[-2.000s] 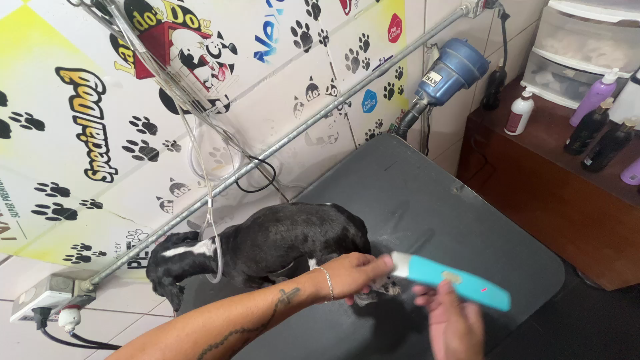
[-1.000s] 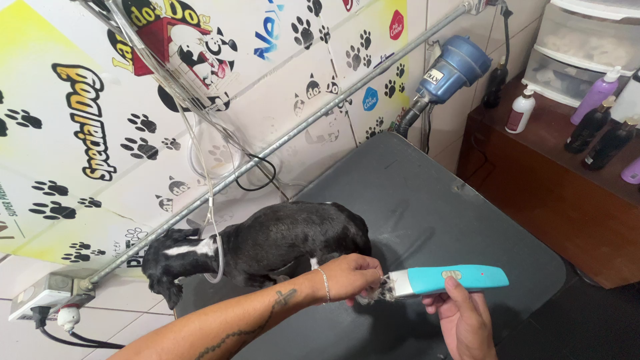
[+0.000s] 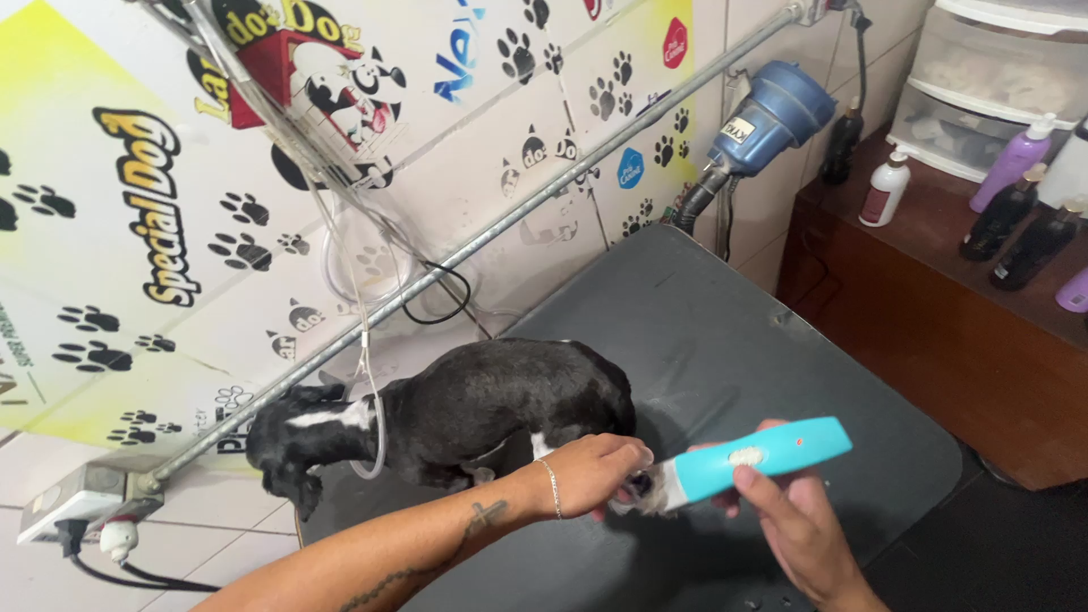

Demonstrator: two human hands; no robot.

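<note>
A black dog with white markings [image 3: 510,387] is on the dark grooming table [image 3: 816,382], its head to the left and a pale loop [image 3: 380,425] around its neck. My left hand [image 3: 591,476], with a bracelet at the wrist, grips one of the dog's paws [image 3: 642,497] behind its body. In my right hand [image 3: 795,510] is a turquoise cordless hair clipper [image 3: 765,459], thumb near its switch. The clipper's pale head meets the fur of the held paw; the blade itself is hard to make out.
A metal bar [image 3: 544,200] runs along the tiled wall, with an outlet box [image 3: 81,506] at its lower end. A blue dryer [image 3: 778,115] hangs behind the table. Bottles [image 3: 884,189] and plastic drawers [image 3: 994,76] stand on a brown cabinet [image 3: 918,314] at right.
The clipper was level one second ago; its rear end now tilts upward, and my right fingers reach around its far side. My left hand still holds the paw.
</note>
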